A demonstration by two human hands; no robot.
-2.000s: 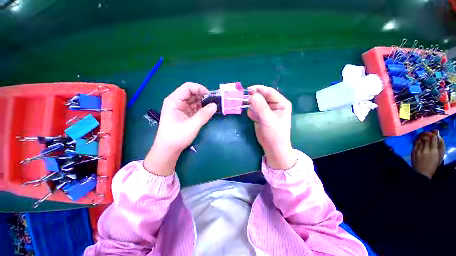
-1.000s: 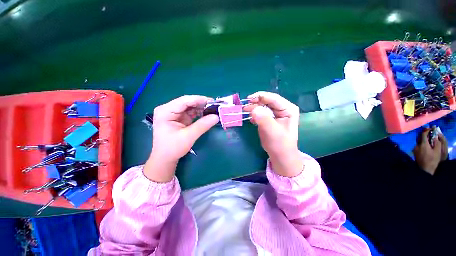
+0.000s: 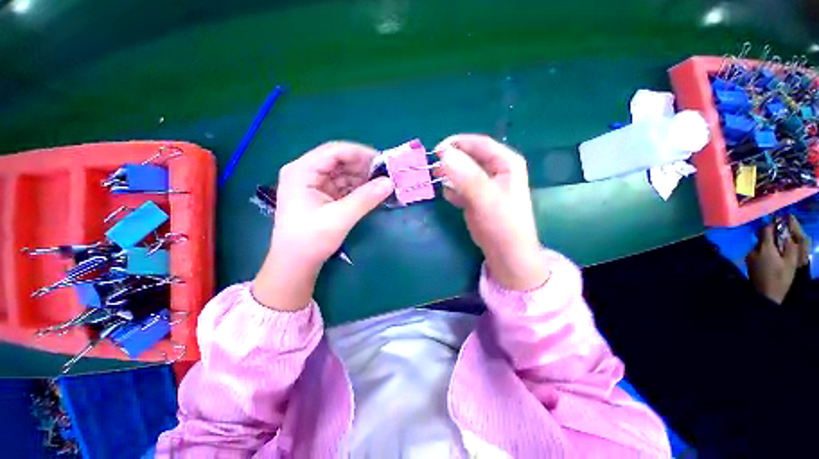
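Observation:
A pink binder clip is held above the bench between my two hands. My left hand pinches a small dark round piece at the clip's left side; the fingers hide most of it. My right hand grips the clip's silver wire handles at its right side. Whether a wad is in my fingers cannot be told.
A red tray with blue, teal and black clips is at left. A second red tray crowded with clips is at right, beside a white bottle on its side and tissue. A blue stick and a person's hands show.
Both hands and the pink clip have shifted slightly up in view since one second ago, and the clip has tilted a little. The hold on clip and piece looks the same.

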